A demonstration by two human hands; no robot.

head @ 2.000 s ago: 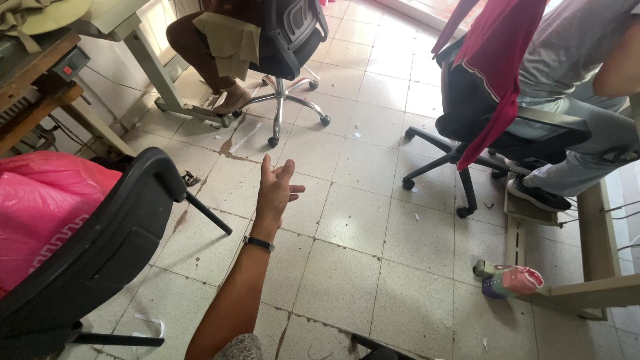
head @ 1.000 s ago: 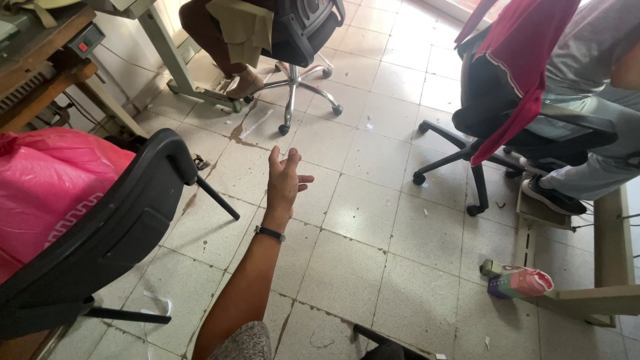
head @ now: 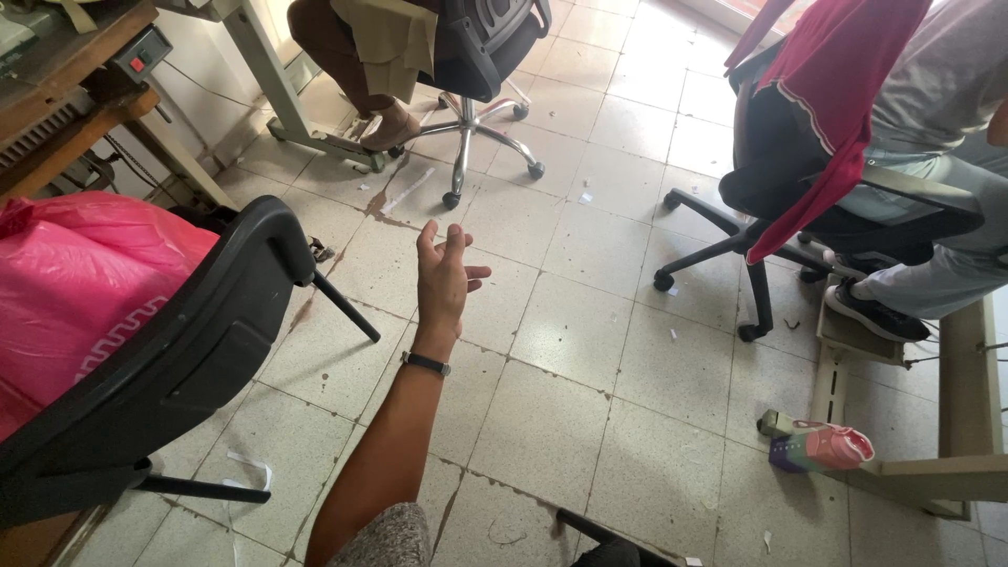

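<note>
My left hand (head: 446, 277) reaches out over the tiled floor (head: 559, 323), its fingers apart and partly bent, holding nothing. A dark band with a small metal-looking part circles the wrist, and a grey sleeve shows at the bottom edge. The hand touches nothing; beyond its fingertips stands an office chair with a chrome base (head: 466, 130). My right hand is out of the frame.
A black chair (head: 181, 346) holds a pink plastic bag (head: 94, 283) at left. Seated people occupy the chrome-based chair and a black swivel chair (head: 756, 236) draped with a red garment (head: 846, 87). A multicoloured bottle (head: 819, 449) stands at lower right. Scraps litter the floor.
</note>
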